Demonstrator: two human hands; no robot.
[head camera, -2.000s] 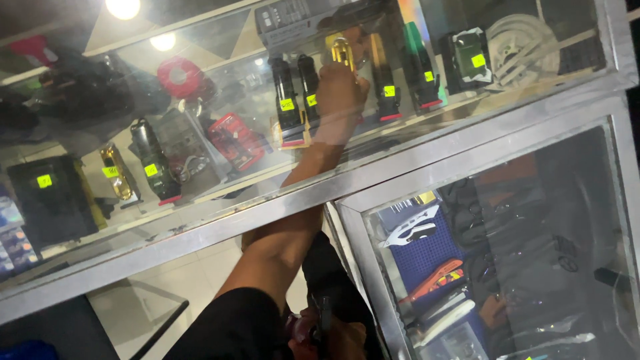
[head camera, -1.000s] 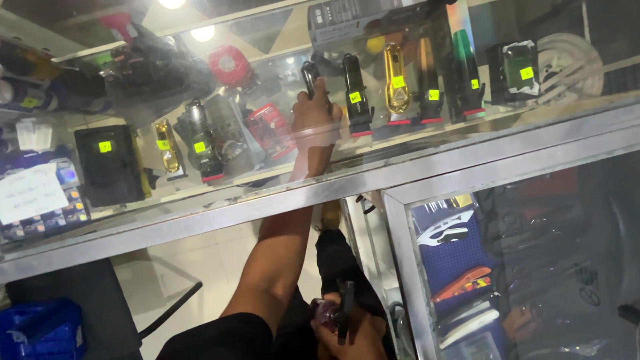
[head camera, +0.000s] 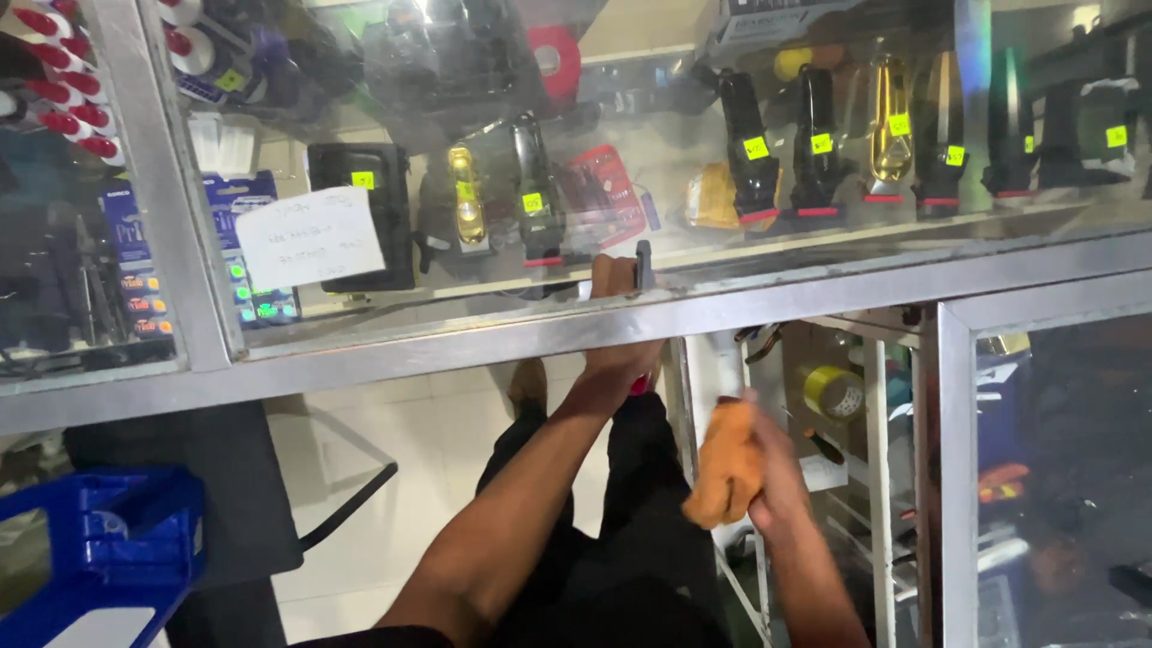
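Observation:
Seen partly through the glass of the display case, my left hand (head camera: 616, 279) is closed around a dark hair clipper (head camera: 643, 261); a red tip shows below the wrist. In my right hand (head camera: 776, 468) is a bunched orange cloth (head camera: 724, 468), slightly blurred, outside the case at the right. Along the shelf at the right stand several black clippers (head camera: 817, 135) and a gold clipper (head camera: 891, 135), with price stickers. Further left stand a smaller gold trimmer (head camera: 466, 193) and another black clipper (head camera: 535, 189). A red package (head camera: 612, 193) lies near my left hand.
The case's metal frame (head camera: 450, 346) crosses the view. A handwritten paper (head camera: 310, 236) lies at the left. Below are a blue plastic object (head camera: 117, 540) and a black seat-like surface (head camera: 189, 477). Yellow tape (head camera: 833, 393) sits on a side shelf behind a white frame.
My left hand has moved from among the clippers back toward the case's near edge, bringing a clipper with it. My right hand has come up, with the orange cloth in clear view. The view has shifted left.

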